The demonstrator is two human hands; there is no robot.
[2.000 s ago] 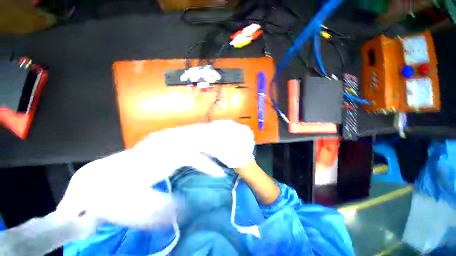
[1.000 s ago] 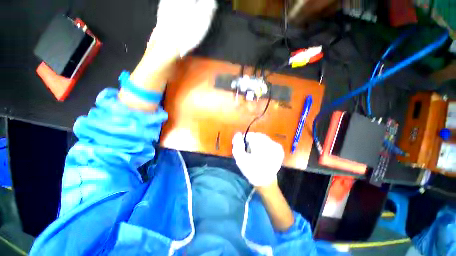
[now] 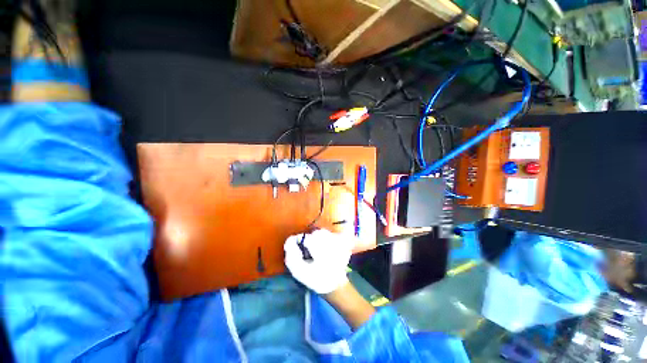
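Observation:
My right hand (image 3: pixel 319 261), in a white glove, is closed on the plug end of a thin black lead (image 3: pixel 321 205) at the front of the orange-brown jig board (image 3: pixel 198 213). The lead runs up to the white and silver connector block (image 3: pixel 289 172) on the dark bar. My left arm reaches up along the left side. Its blue wrist strap (image 3: pixel 48 71) shows at the top left, but the left hand is cut off by the top edge.
A blue marker pen (image 3: pixel 361 195) lies on the board's right. A dark set-top box (image 3: pixel 426 201) sits on a foam pad (image 3: pixel 392 213), beside a remote control (image 3: pixel 447 202). Blue cable (image 3: pixel 468 145) loops past an orange switch box (image 3: pixel 489 166). Another person's blue sleeve (image 3: pixel 560 266) shows lower right.
The view has shifted. My left arm has reached farther out to the left, and its hand has left the picture. My right hand still holds the lead near the board's front edge.

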